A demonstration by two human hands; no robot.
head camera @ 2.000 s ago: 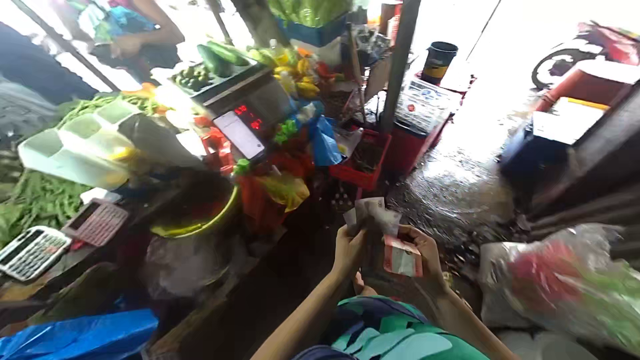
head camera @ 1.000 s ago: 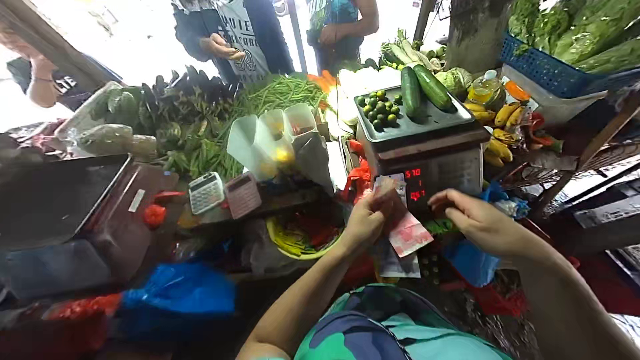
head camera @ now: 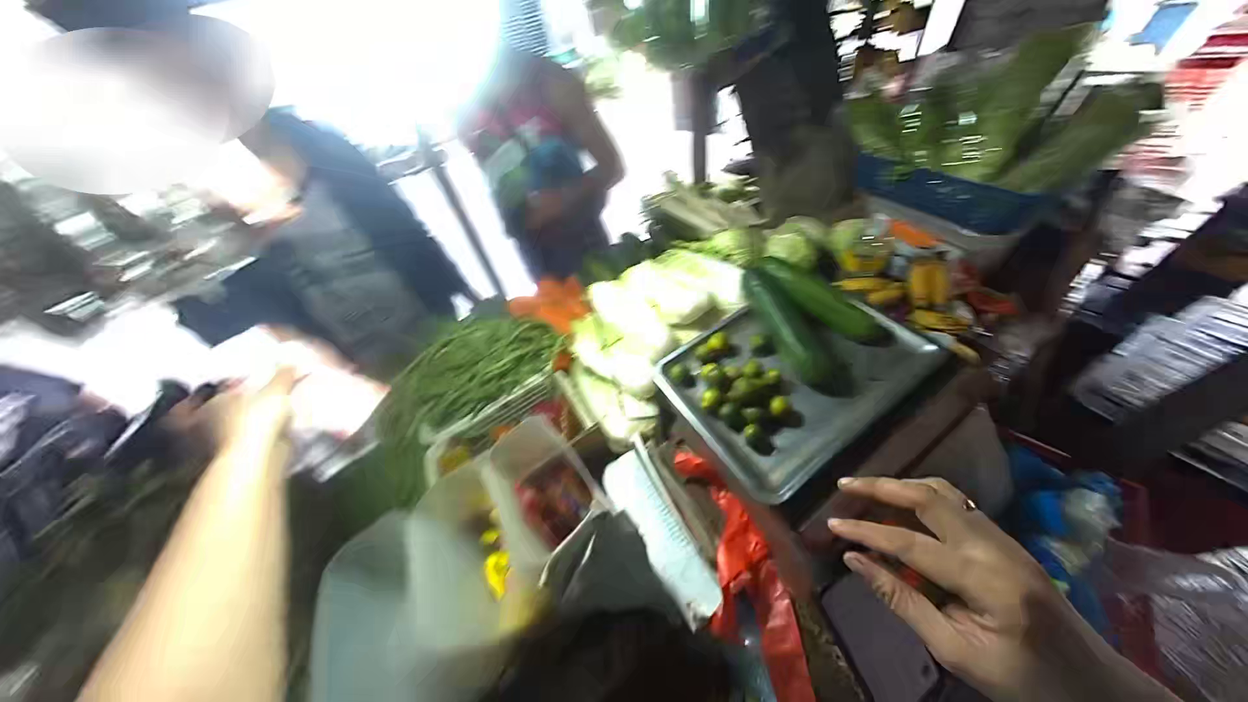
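My left hand (head camera: pixel 255 390) reaches out at the far left over the produce; it is blurred against bright light, so its fingers and anything in them cannot be made out. My right hand (head camera: pixel 960 570) is at the lower right, fingers spread and nothing in them, beside the weighing scale and above a dark phone (head camera: pixel 877 634). On the scale, a metal tray (head camera: pixel 848 439) holds small green citrus fruits (head camera: pixel 743 390) and two long green vegetables (head camera: pixel 799 336), like cucumbers or zucchini.
Left of the tray are pale cabbages (head camera: pixel 643 307), a heap of green beans (head camera: pixel 478 361) and plastic containers (head camera: pixel 546 478). Red plastic bags (head camera: pixel 746 556) hang below the tray. A person (head camera: pixel 341 244) stands across the stall, another person (head camera: pixel 546 156) farther back. Bananas (head camera: pixel 926 288) lie behind the tray.
My left hand has moved from in front of me out to the left across the produce. My right hand is lower, beside the scale. The banknotes held earlier are not discernible. The view has swung.
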